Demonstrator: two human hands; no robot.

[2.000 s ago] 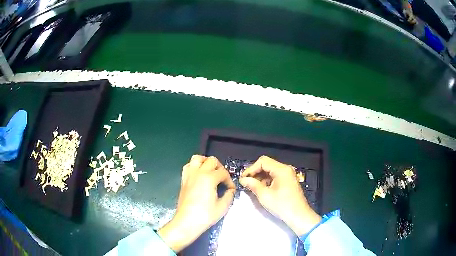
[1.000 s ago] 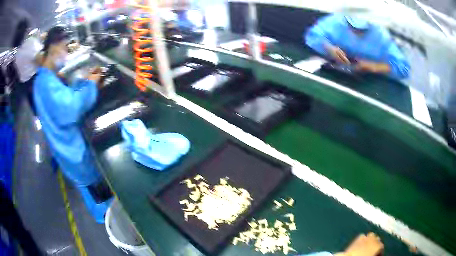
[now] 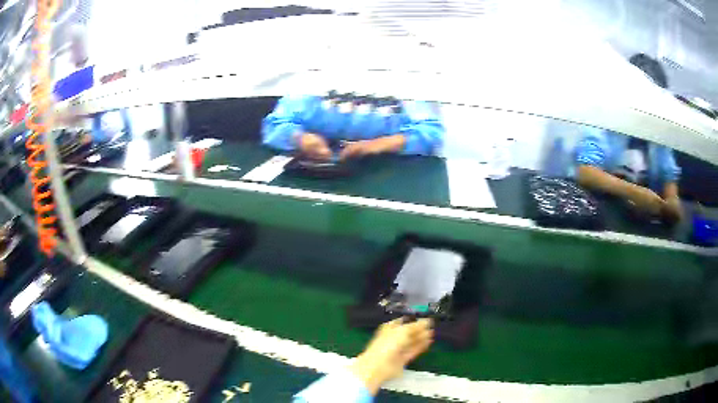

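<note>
A black foam tray [image 3: 460, 329] sits on the green conveyor belt in front of me. It holds an opened tablet unit with a large silver-white battery [image 3: 429, 271] and a dark mainboard strip with a blue-green patch at the near end. My left hand [image 3: 396, 344] reaches from the bottom, its fingers closed over the tray's near rim. The fingertips are blurred and cover part of that rim. My right hand is out of the picture.
More trays with tablets [image 3: 185, 256] lie on the belt to the left. A parts tray [image 3: 169, 346] with cream bits and a blue cloth item [image 3: 71, 334] are at lower left. An orange coiled hose [image 3: 38, 157] hangs at left. Two people in blue smocks work across the belt.
The view has swung from the work tray to the left, then across the belt. My left hand has moved onto the tray on the belt. My right hand has left the picture.
</note>
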